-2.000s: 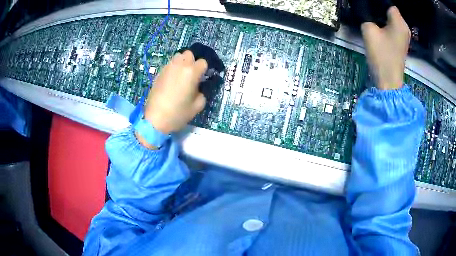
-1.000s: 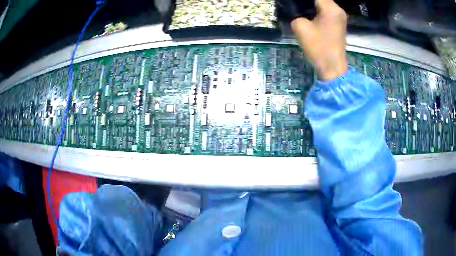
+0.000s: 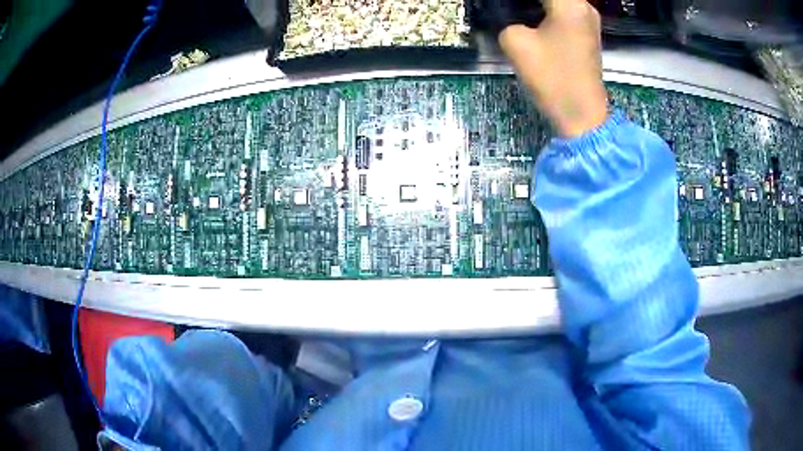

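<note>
Green printed circuit boards (image 3: 304,233) lie edge to edge in a long row between white rails, with a bright reflection near the middle. My right hand (image 3: 563,66) reaches across the boards to the dark bin (image 3: 506,12) at the far side. Its fingertips are cut off or lost against the dark bin, so what they hold cannot be told. My left hand is low at the bottom left, almost wholly hidden by its blue sleeve and the picture's edge; only a sliver shows.
A black tray of small cream parts (image 3: 374,25) stands beyond the boards. A bright-blue cord (image 3: 104,150) runs down across the boards at left to my left sleeve. A red panel (image 3: 119,335) is at lower left. The near white rail (image 3: 396,304) lies before my smock.
My left hand has left the boards with the black item and dropped to the lower left. My right hand stays over the dark bin. The view has shifted and levelled.
</note>
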